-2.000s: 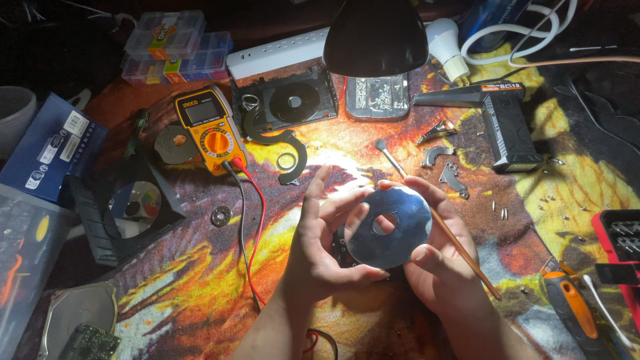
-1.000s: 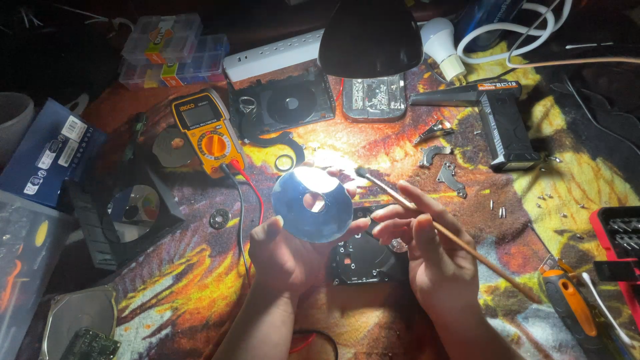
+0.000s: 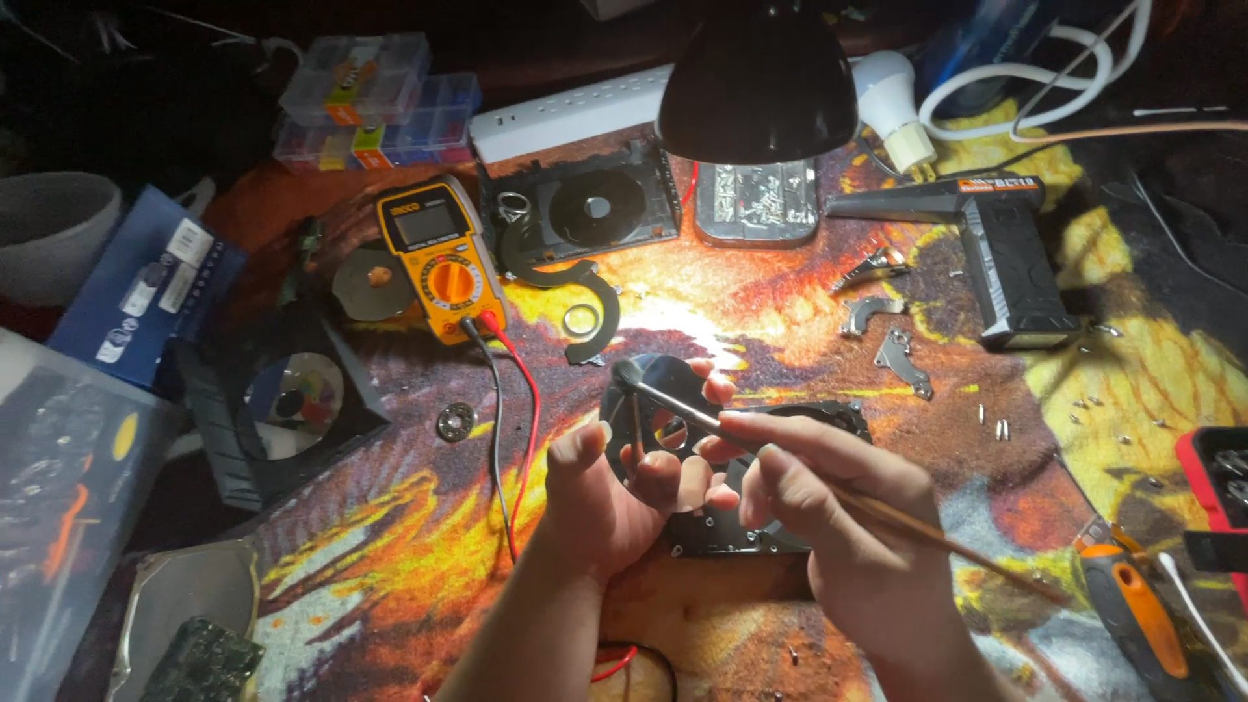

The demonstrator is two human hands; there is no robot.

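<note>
My left hand (image 3: 614,497) holds a shiny hard drive platter (image 3: 651,402) with a round centre hole, tilted beneath the lamp. Between the fingers of my right hand (image 3: 829,497) is a slim brush with a wooden handle (image 3: 936,539); its dark bristle tip lies over the platter's upper left face, where I cannot tell whether it touches. Below and behind both hands rests an open black hard drive body (image 3: 741,534), partly covered by them. The platter's mirror surface reflects the brush and fingers.
An orange multimeter (image 3: 450,285) with red and black leads lies left. The black lamp shade (image 3: 759,88) hangs overhead. Metal brackets (image 3: 905,363), a black cordless tool (image 3: 1014,263), loose screws and an orange-black screwdriver handle (image 3: 1133,609) lie right. A black tray (image 3: 624,175) stands behind.
Two seconds ago both hands held the platter and the brush lay on the cloth. The right hand has taken up the brush and brought its tip over the platter.
</note>
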